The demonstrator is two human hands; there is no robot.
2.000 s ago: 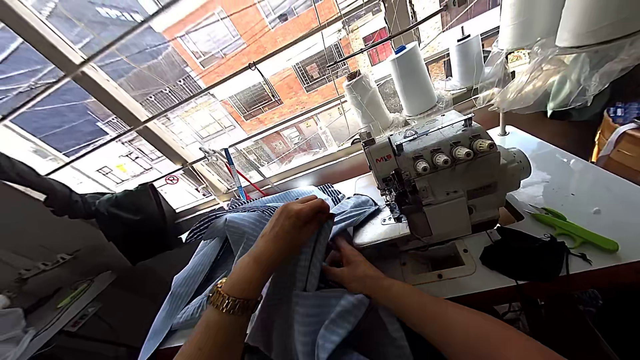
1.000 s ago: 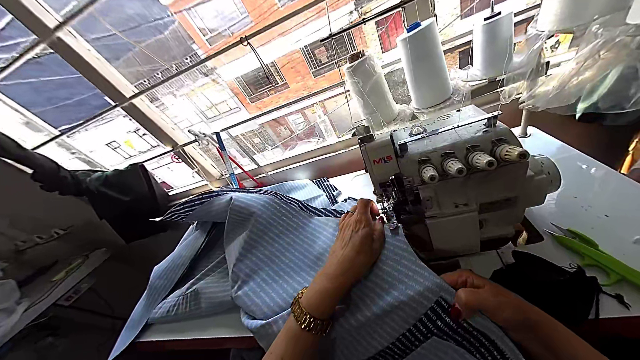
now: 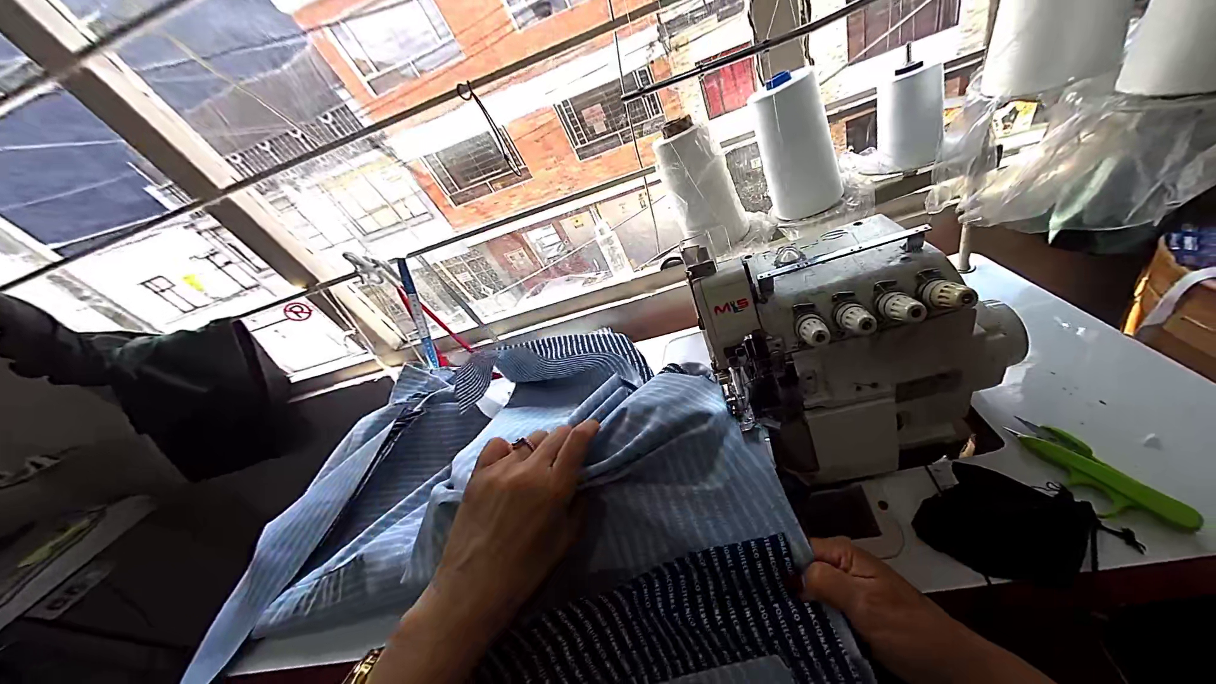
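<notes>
A light blue striped garment [image 3: 684, 465] with a dark, white-printed band [image 3: 703, 598] lies across the table, its right edge at the presser foot of an overlock sewing machine [image 3: 845, 342]. My left hand [image 3: 522, 494], with a ring and a gold-coloured watch, rests on bunched folds of the cloth left of the needle area; its fingertips press or gather the fabric, which I cannot tell apart. Nearer the table's front, my right hand [image 3: 855, 589] pinches the garment's right edge beside the dark band.
Green-handled scissors [image 3: 1111, 475] and a black cloth pouch [image 3: 997, 522] lie right of the machine. White thread cones [image 3: 796, 147] stand behind it, by a barred window. A dark lamp-like shade [image 3: 199, 399] hangs at left. A blue and a red stick-like item rise behind the garment.
The garment was bunched between both hands, then spread out at the presser foot. Since one second ago my left hand has moved left, away from the foot; my right hand still holds the edge.
</notes>
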